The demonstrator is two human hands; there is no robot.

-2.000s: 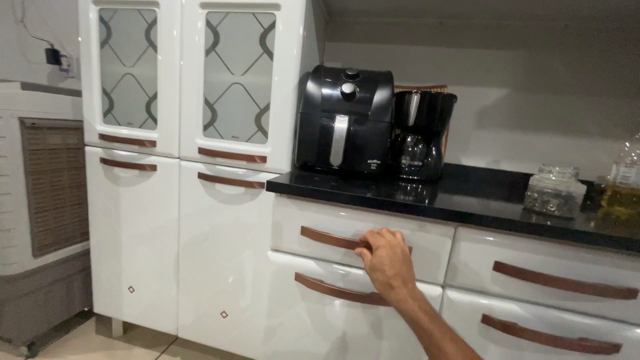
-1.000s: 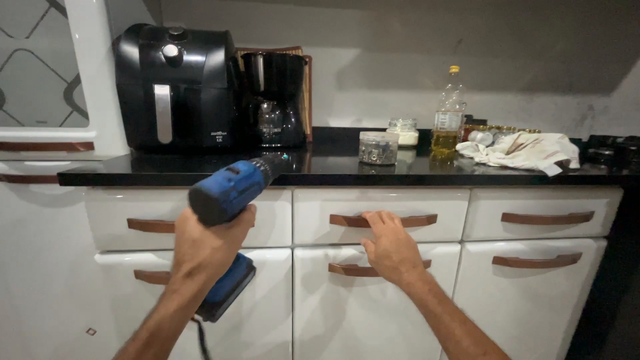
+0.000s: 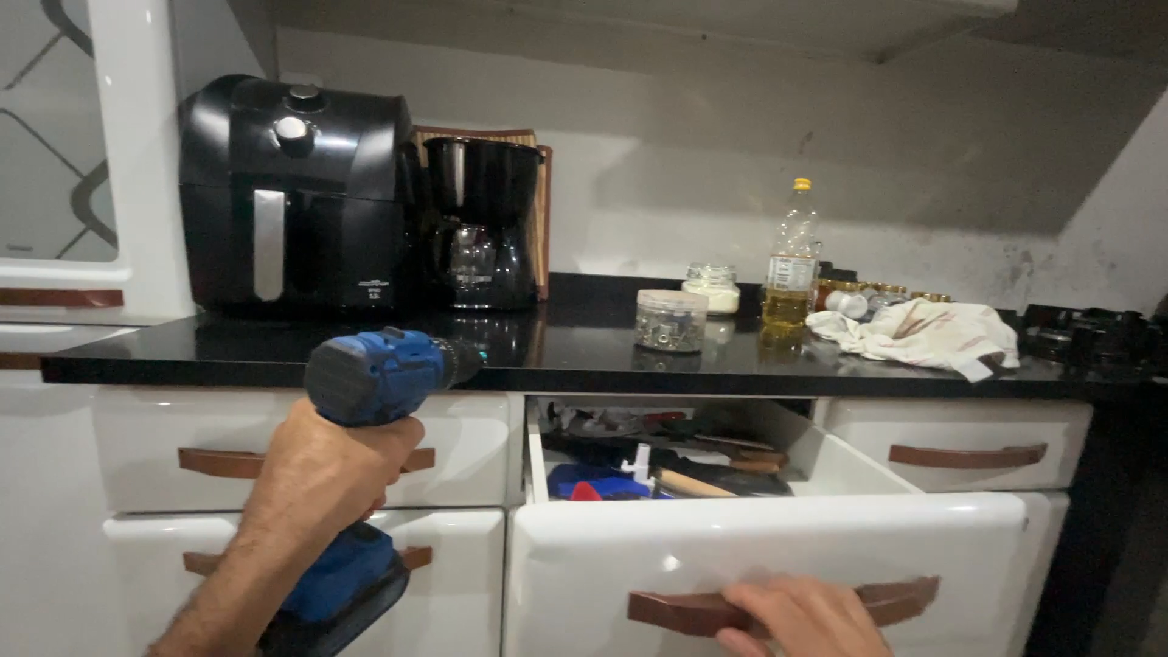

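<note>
My left hand [image 3: 333, 456] is wrapped around the grip of a blue cordless drill [image 3: 388, 370], whose chuck points right in front of the black countertop's edge. My right hand [image 3: 803, 616] is at the brown handle [image 3: 684, 613] of a white drawer [image 3: 776, 538], its fingers hooked over the middle of the handle. The drawer is pulled out and holds kitchen utensils, among them a wooden handle [image 3: 693, 484], a white plastic piece [image 3: 641, 464] and something blue [image 3: 593, 479]. My right fingertips are partly hidden behind the handle.
On the black countertop [image 3: 584, 370] stand an air fryer [image 3: 292, 201], a coffee maker [image 3: 484, 219], a clear jar of small metal parts [image 3: 671, 321], a jar of white contents [image 3: 712, 290], an oil bottle [image 3: 790, 274] and a crumpled cloth [image 3: 922, 333]. Closed drawers [image 3: 958, 456] flank the pulled-out one.
The middle drawer, closed one second ago, is now open, and my right hand has come toward me with its handle. The drill, out of view two seconds ago, is in my left hand.
</note>
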